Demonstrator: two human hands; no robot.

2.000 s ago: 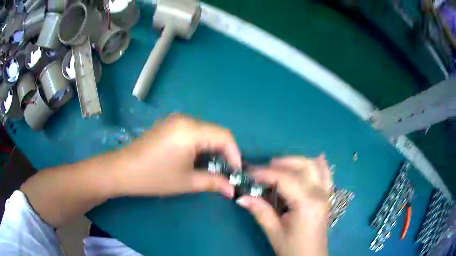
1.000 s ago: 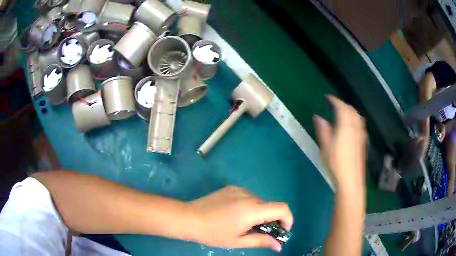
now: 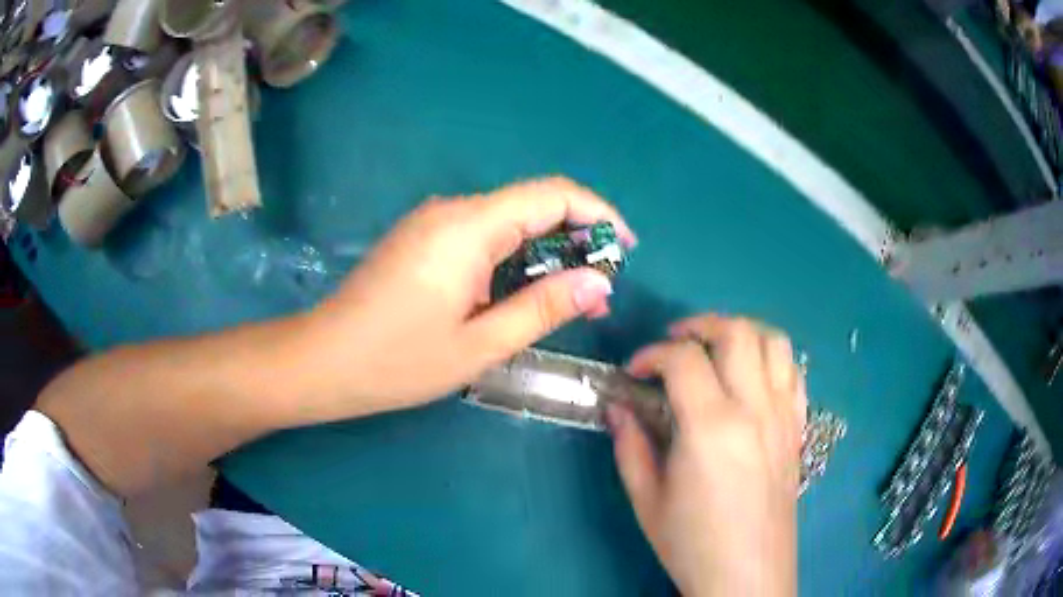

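Observation:
My left hand point(image 3: 466, 292) is shut on several green circuit boards point(image 3: 571, 251) with white and silver parts, held between thumb and fingers. My right hand point(image 3: 723, 432) is shut on a beige-grey open handle housing point(image 3: 548, 387), which lies below and in front of my left hand with its trough facing up. The round head of that housing is hidden under my right hand.
Beige barrel housings point(image 3: 142, 131) are heaped at the upper left, one with its open handle point(image 3: 227, 140) toward me. Small loose parts point(image 3: 821, 446) lie right of my right hand. Board strips point(image 3: 927, 466) and an orange-handled tool point(image 3: 955, 501) lie farther right. A metal post point(image 3: 991, 257) crosses the bench's white edge point(image 3: 746, 123).
My right hand has come back from over the conveyor and now holds a handle housing. The separate housing near the white edge is no longer in view. The camera view has shifted right.

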